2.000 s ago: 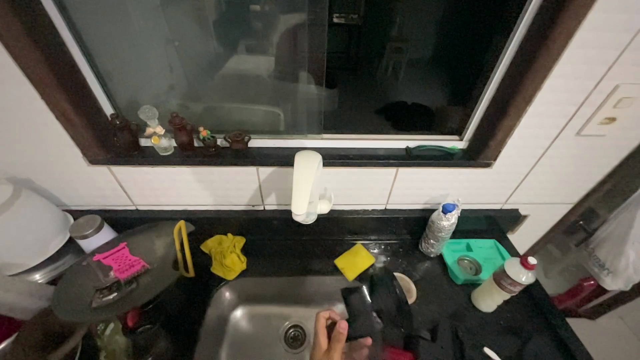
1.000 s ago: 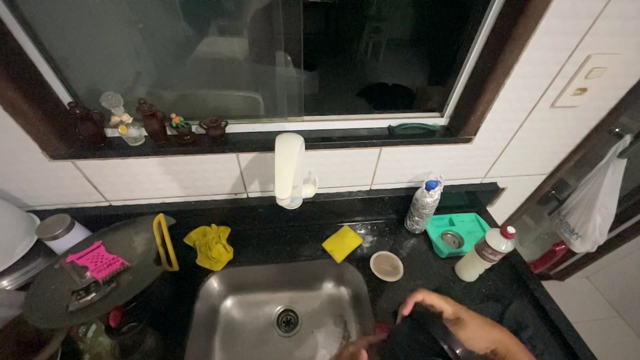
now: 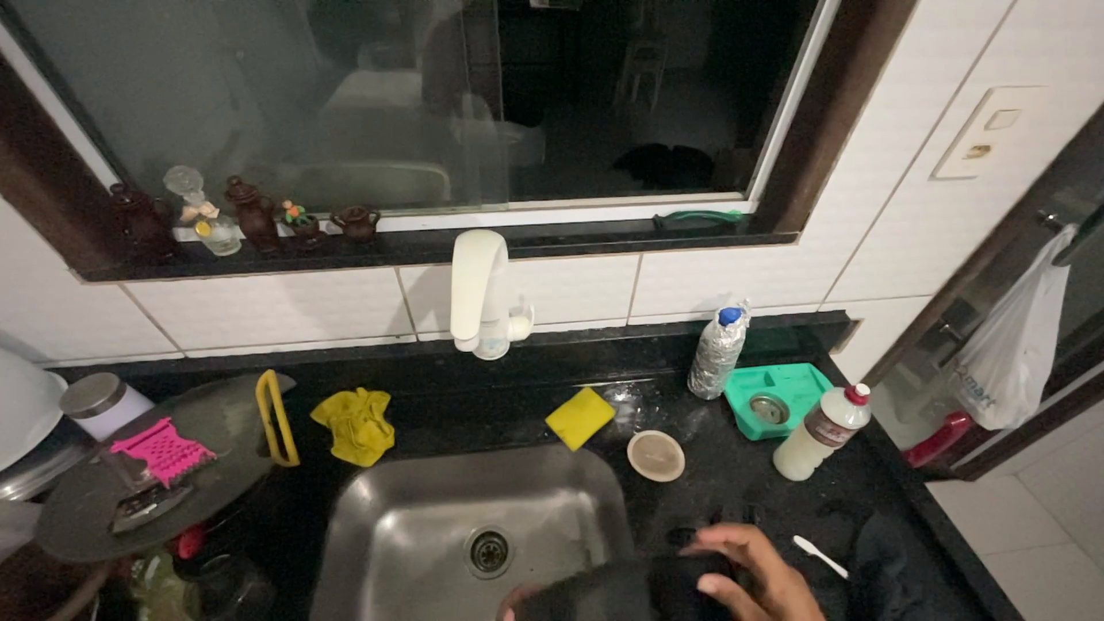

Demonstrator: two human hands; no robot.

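Observation:
At the bottom of the head view, a dark, blurred object point(image 3: 638, 591) lies across the sink's right front corner. My right hand point(image 3: 755, 573) is at its right end, fingers spread and bent over it; whether they grip it is unclear. Only a fingertip of my left hand point(image 3: 516, 601) shows at its left end, so its hold is hidden. The steel sink point(image 3: 466, 470) lies behind, with a yellow sponge point(image 3: 580, 418) and a small round beige dish point(image 3: 655, 455) on the black counter beyond its right corner. A white plastic utensil point(image 3: 820, 556) lies right of my right hand.
A white faucet point(image 3: 479, 293) rises behind the sink. Left stand a yellow cloth point(image 3: 355, 426) and a dark lid point(image 3: 207, 492) bearing a pink scraper point(image 3: 164, 450). Right are a foil-wrapped bottle point(image 3: 718, 354), a green tray point(image 3: 798, 388), a bottle of pale liquid point(image 3: 821, 433) and dark cloth point(image 3: 906, 561).
My right hand, reaching in from the right one second ago, is now lower in view with its fingers spread. The dark object has moved left, towards the sink.

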